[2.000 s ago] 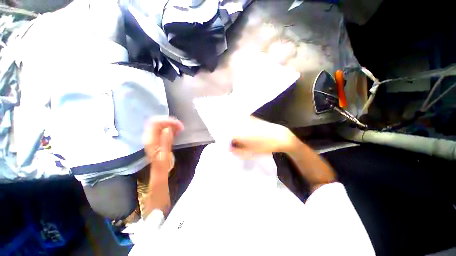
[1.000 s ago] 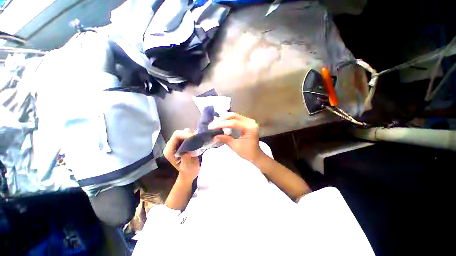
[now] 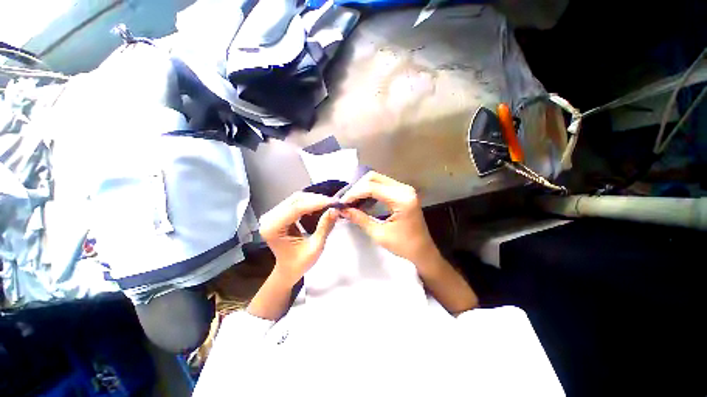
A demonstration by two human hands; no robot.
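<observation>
My left hand [image 3: 296, 233] and my right hand [image 3: 393, 215] meet in front of my body, thumbs and fingertips close together. Both pinch the dark edge [image 3: 329, 188] of a garment piece between them. Its pale part [image 3: 332, 164] with a dark corner lies on the table edge just beyond my hands. How far the piece hangs down is lost in glare against my white clothing. The iron [image 3: 488, 141] with an orange handle rests on the table to the right, untouched.
A stack of pale panels with dark edges [image 3: 203, 203] drapes at the left. A heap of dark and pale pieces [image 3: 279, 74] lies at the far side. The stained table cover [image 3: 411, 101] stretches behind the hands. A pale pole [image 3: 643, 212] is at right.
One second ago a dark strip was spread between my hands; now my fingertips have come together on the dark edge. Before that, my left hand was empty and apart. The iron stays put.
</observation>
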